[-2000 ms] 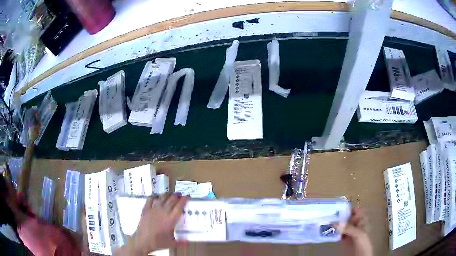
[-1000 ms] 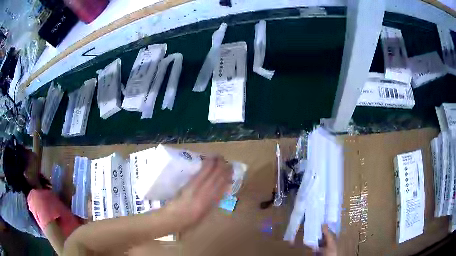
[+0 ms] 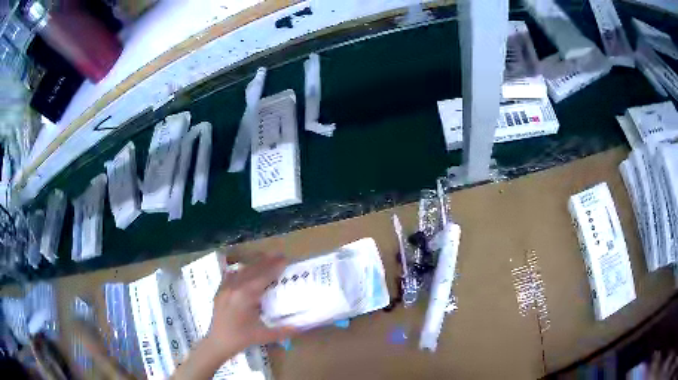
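My left hand (image 3: 239,303) is at the left end of a white item with carton-like printed icons (image 3: 308,289), with its fingers around that end. The item's right end is blurred and overlaps pale paper or film with light-blue parts. A slim white device (image 3: 441,286) lies on the brown bench (image 3: 487,312), beside clear accessory bags (image 3: 426,223) with dark cable-like parts. A blurred hand shows at the lower right corner, beyond the bench edge; I cannot tell whose it is.
White cartons (image 3: 152,323) and clear trays (image 3: 119,323) lie at the bench's left. One carton (image 3: 602,252) and a carton stack (image 3: 654,204) are at the right. The green belt (image 3: 372,152) carries cartons and trays. A white post (image 3: 483,89) stands at its near edge.
The long bagged item that both hands held is no longer between them. A slim white device now lies by the accessory bags. My left hand has moved back left since one second ago. The view has shifted.
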